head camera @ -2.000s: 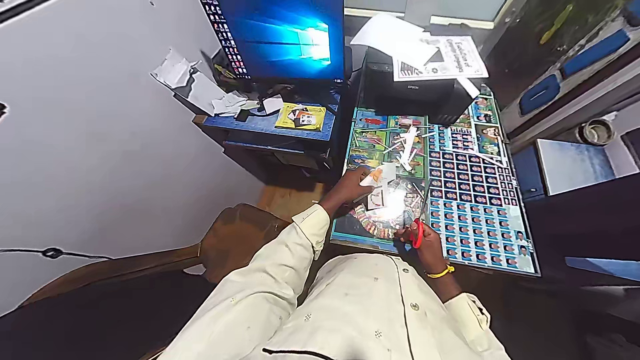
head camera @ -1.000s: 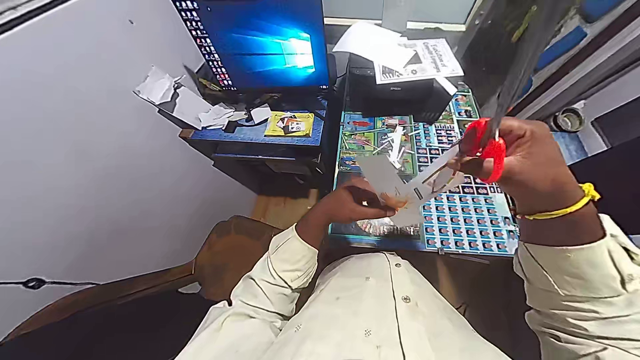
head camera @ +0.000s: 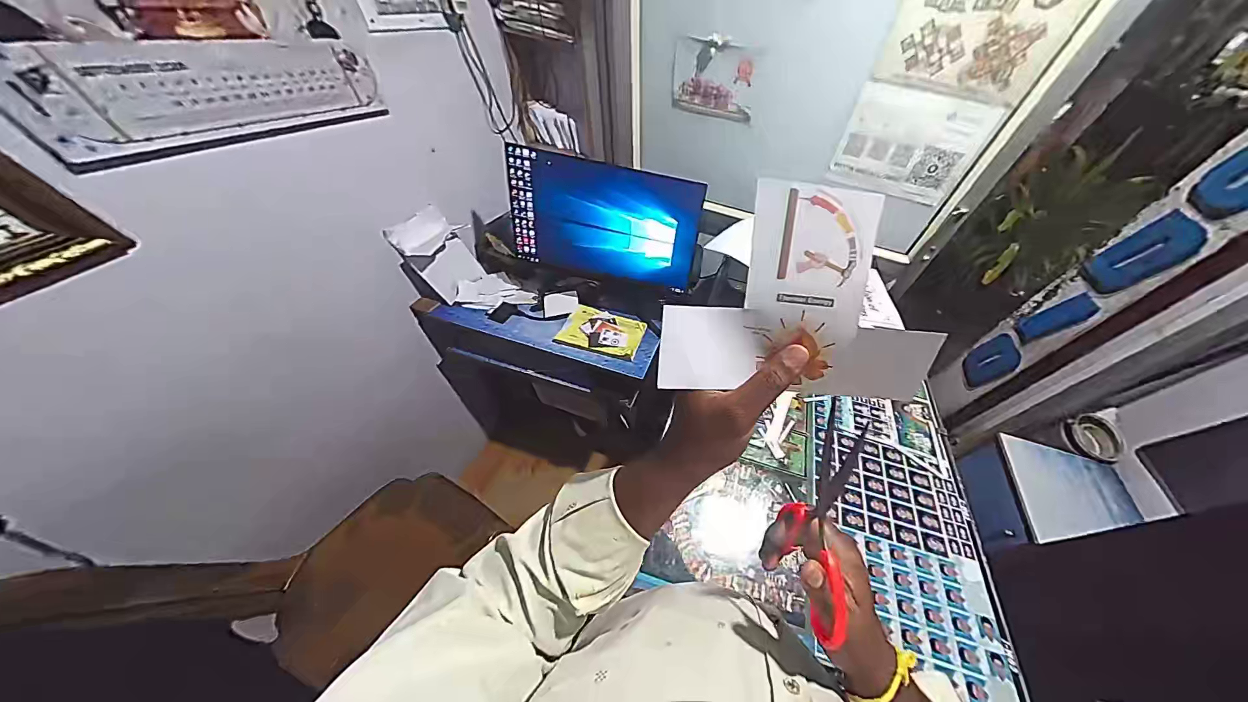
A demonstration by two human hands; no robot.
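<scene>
My left hand (head camera: 717, 419) holds up several paper pieces, its thumb pressed over a sun-like drawing. One upright printed piece (head camera: 817, 244) shows a curved arc with a hammer. A plain white strip (head camera: 702, 346) sticks out to the left and another (head camera: 887, 363) to the right. Below and to the right, my right hand (head camera: 829, 585) grips red-handled scissors (head camera: 829, 595) by the loops. Their dark blades are parted and point up, just under the papers, with nothing seen between them.
Under my hands is a desk (head camera: 990, 624) covered with rows of small portrait photos, with white paper scraps (head camera: 775, 429) on it. To the left, a blue side table (head camera: 487, 327) holds a monitor (head camera: 614, 219), crumpled papers and a yellow packet (head camera: 600, 334). A chair (head camera: 380, 575) stands at lower left.
My left hand has raised the papers from low over the desk. My right hand with the scissors has come down from the upper right. The view has tilted up.
</scene>
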